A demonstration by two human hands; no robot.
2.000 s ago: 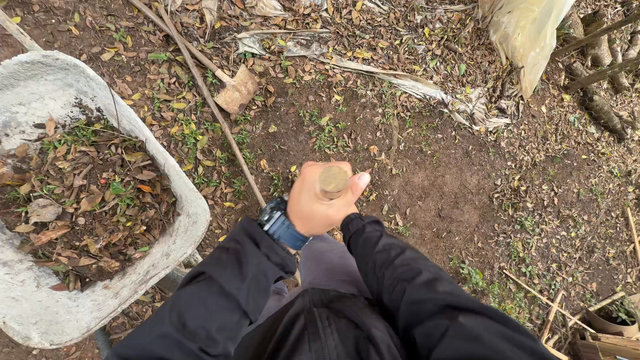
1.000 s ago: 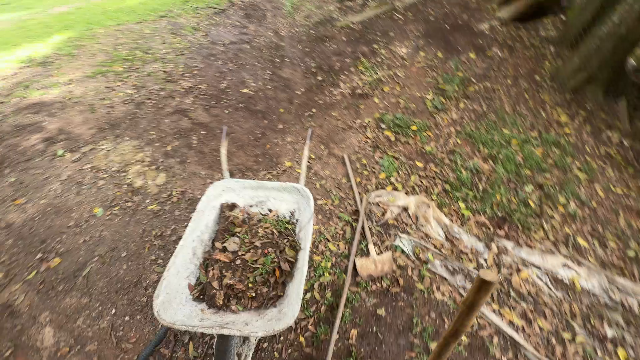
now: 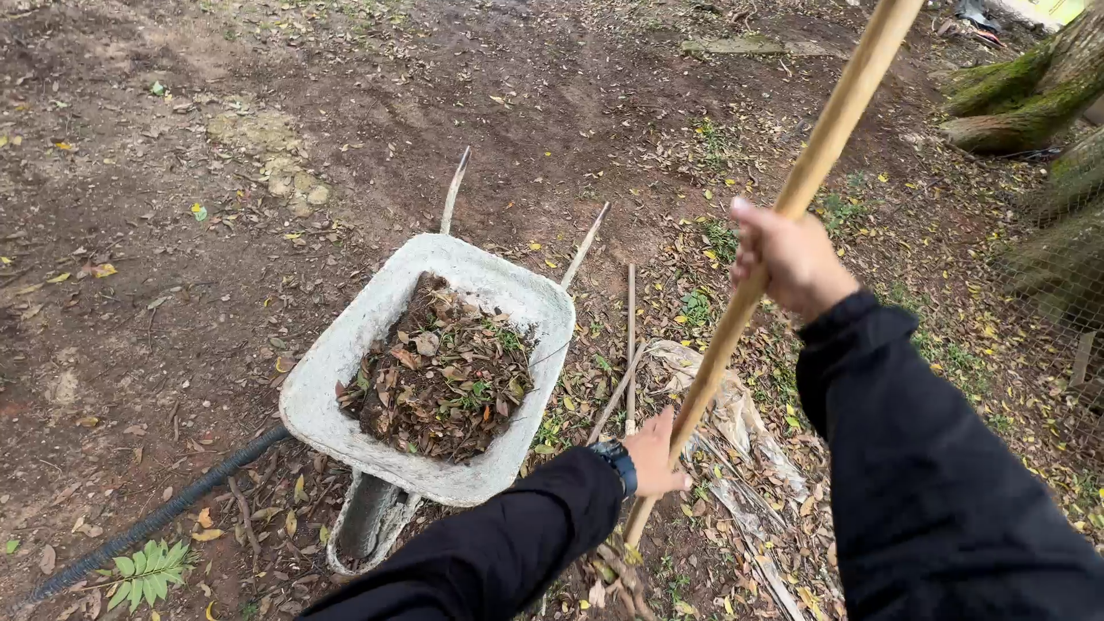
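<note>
A long wooden pole [image 3: 733,323] slants up to the right across the view; its lower end, near leaves and twigs at the bottom, is hard to make out. My right hand [image 3: 789,259] is wrapped round its upper part. Lower down, my left hand [image 3: 655,453], a dark watch at its wrist, lies against the pole with its fingers extended and apart. To the left stands a whitish, crusted wheelbarrow [image 3: 315,379] holding a heap of soil and dry leaves [image 3: 448,371].
Beyond my left hand, a wooden tool handle [image 3: 631,336] and a stick [image 3: 617,397] lie by a crumpled plastic sheet [image 3: 742,414]. A black corrugated hose [image 3: 164,513] runs at lower left. Mossy tree roots [image 3: 1009,121] and wire mesh [image 3: 1056,302] are at right.
Two seconds ago both hands were together on the pole's top end; now they are apart along it, the right one higher. The view has swung strongly.
</note>
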